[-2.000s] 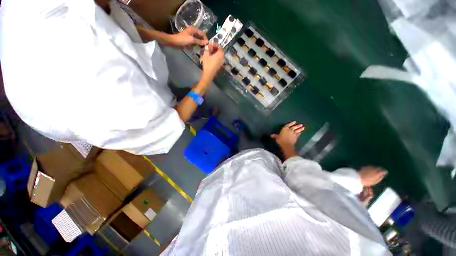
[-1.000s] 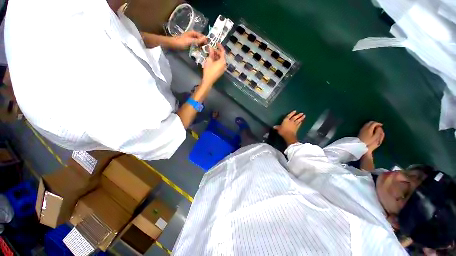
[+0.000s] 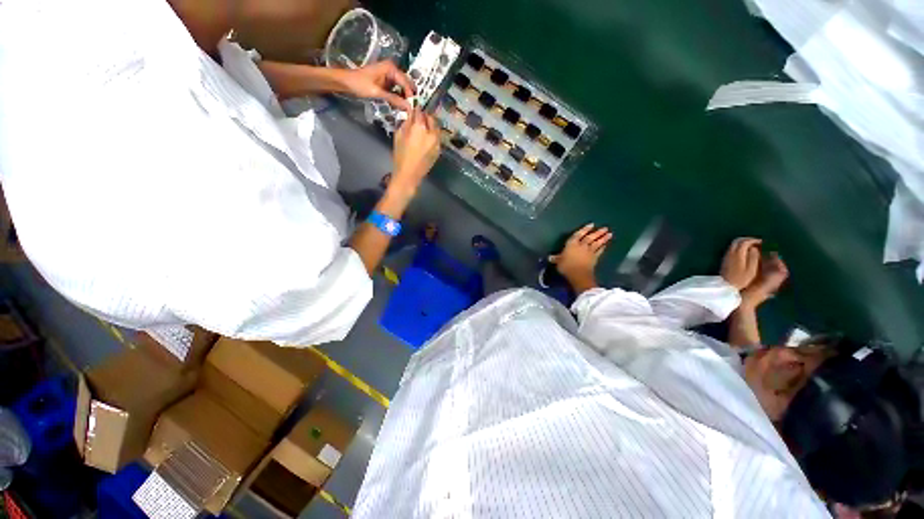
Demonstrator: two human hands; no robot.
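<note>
My right hand (image 3: 583, 251) rests on the green bench mat (image 3: 648, 142) at its near edge, fingers apart, holding nothing. A shiny grey strip (image 3: 651, 253) lies just right of it, untouched. My left hand is not in view. Up and left of my hand, a clear tray (image 3: 537, 195) holds rows of small dark modules (image 3: 521, 92) with gold parts.
A neighbour at left holds a small piece over the tray; a white part sheet (image 3: 434, 63) and a clear ring (image 3: 355, 39) are beside it. A capped person with touching hands leans at right. Blue stool (image 3: 420, 304), open cartons (image 3: 208, 426), white sheets (image 3: 841, 61).
The view has shifted slightly. The capped person's head has come into view at lower right, and that person's hands have moved up along the bench. My right hand stays on the bench.
</note>
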